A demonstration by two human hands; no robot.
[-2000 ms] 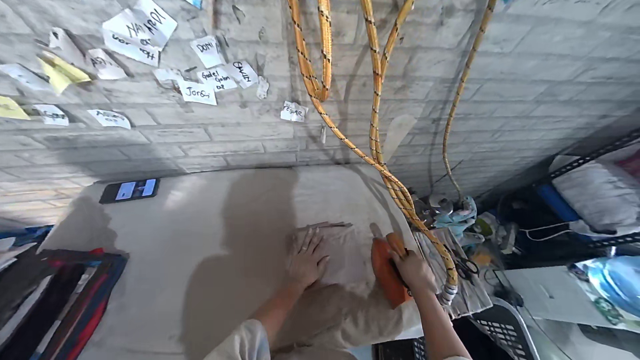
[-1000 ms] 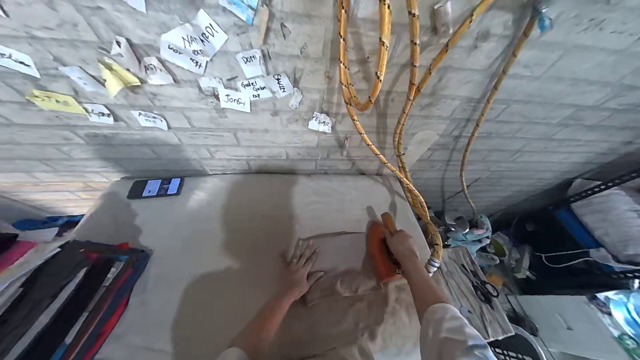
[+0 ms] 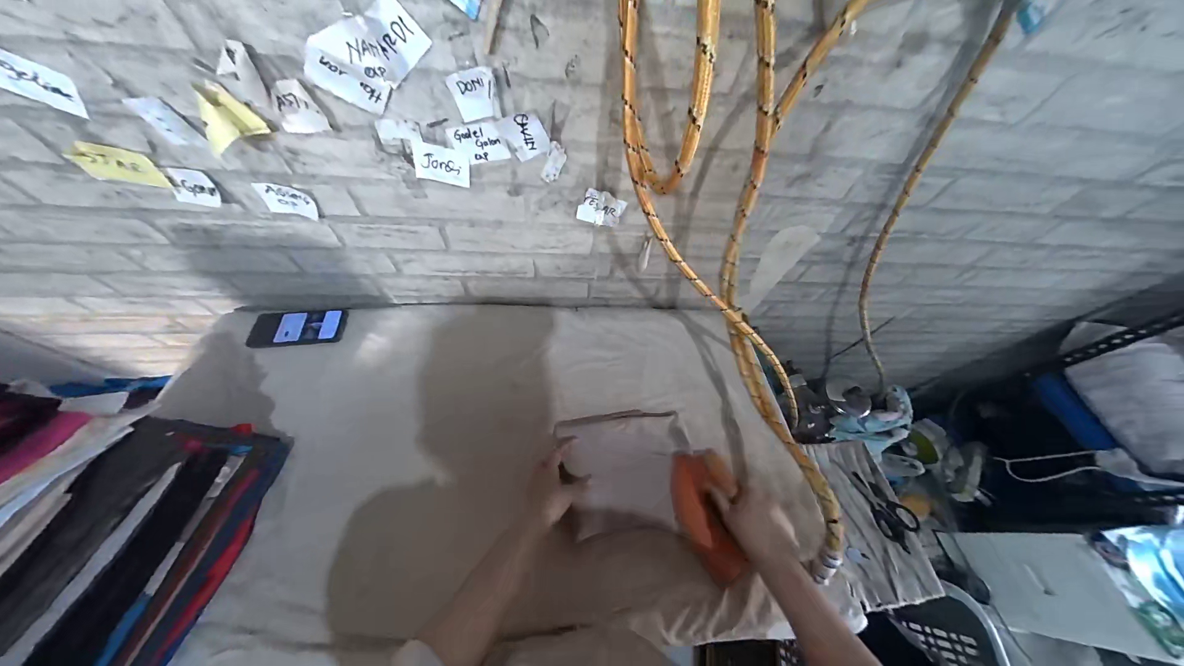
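An orange iron [image 3: 705, 518] stands on the cloth-covered table [image 3: 370, 416], with my right hand [image 3: 749, 518] closed around its handle. A beige garment [image 3: 624, 472] lies under and beside it, a dark-edged flat part toward the wall and loose folds nearer me. At the left edge of that flat part is my left hand [image 3: 552, 486], its fingers bent at the fabric; blur hides whether they pinch it. A yellow-orange braided cord [image 3: 758, 398] hangs from above and comes down just right of the iron.
Folded dark and coloured fabrics [image 3: 129, 518] are stacked at the left. A phone [image 3: 298, 327] lies by the brick wall, which bears paper notes. Scissors [image 3: 893, 518] rest on striped cloth at the right, near a plastic basket [image 3: 953, 624] and shelves of clutter.
My left hand was spread flat on the garment and now has bent fingers at its edge. The garment's near part looks rearranged. My right hand keeps its hold on the iron.
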